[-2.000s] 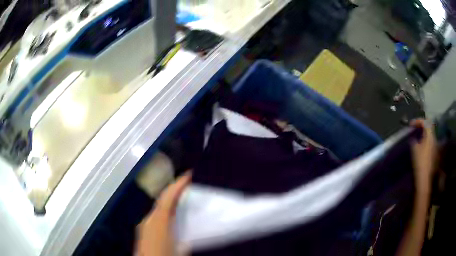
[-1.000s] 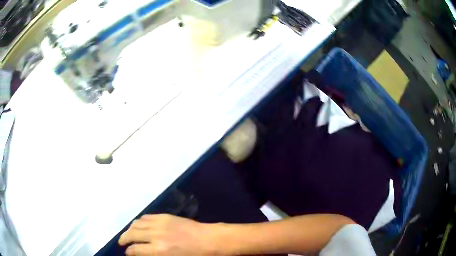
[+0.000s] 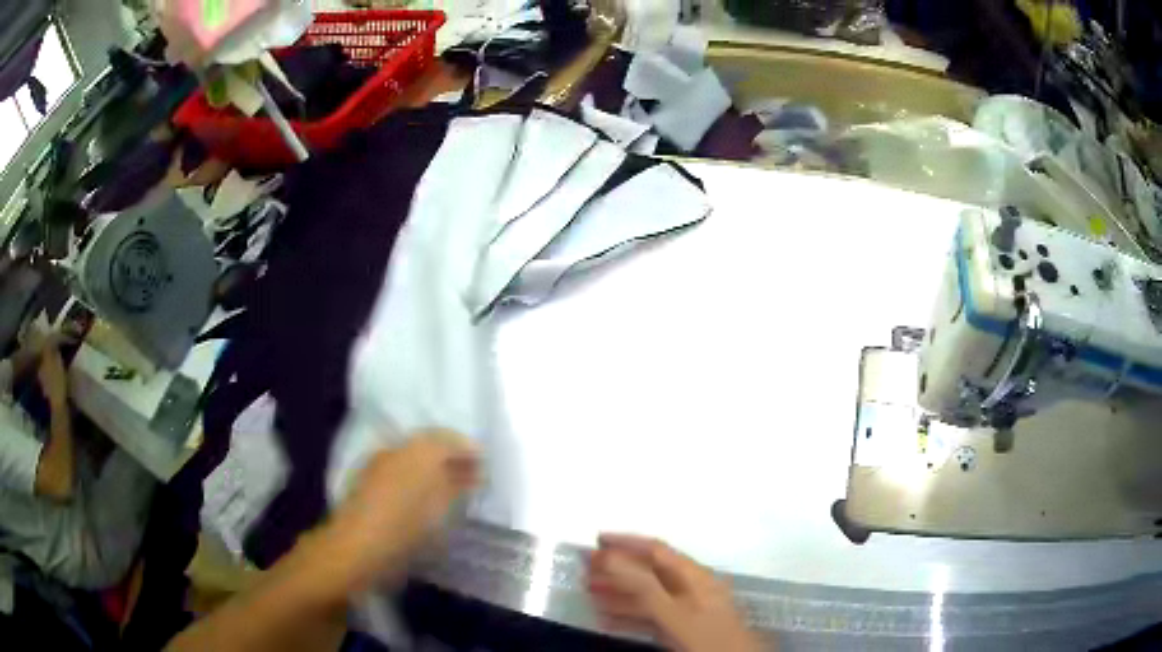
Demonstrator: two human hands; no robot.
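Observation:
Pale grey-blue cloth pieces with dark edges (image 3: 427, 306) lie fanned at the left of the white table (image 3: 663, 382). Dark purple-black garment panels (image 3: 338, 255) lie beside them, hanging over the left edge. My left hand (image 3: 414, 490) is blurred at the near end of the pale pieces; whether its fingers grip the cloth cannot be told. My right hand (image 3: 663, 592) is at the table's near edge, slightly blurred, with no cloth seen in it. The white sewing machine head with a blue stripe (image 3: 981, 306) stands at the right, no cloth under its needle area.
A red basket (image 3: 382, 83) is at the back left. Fabric scraps (image 3: 688, 102) lie along the back edge. A grey motor-like housing (image 3: 147, 274) and another person's arm and pale clothing (image 3: 57, 471) are at far left. A measuring tape (image 3: 816, 605) runs along the near edge.
The view has swung left from the blue crate to the cloth piles. The dark panel held earlier between both hands is no longer in them. Both hands now show near the table's front edge.

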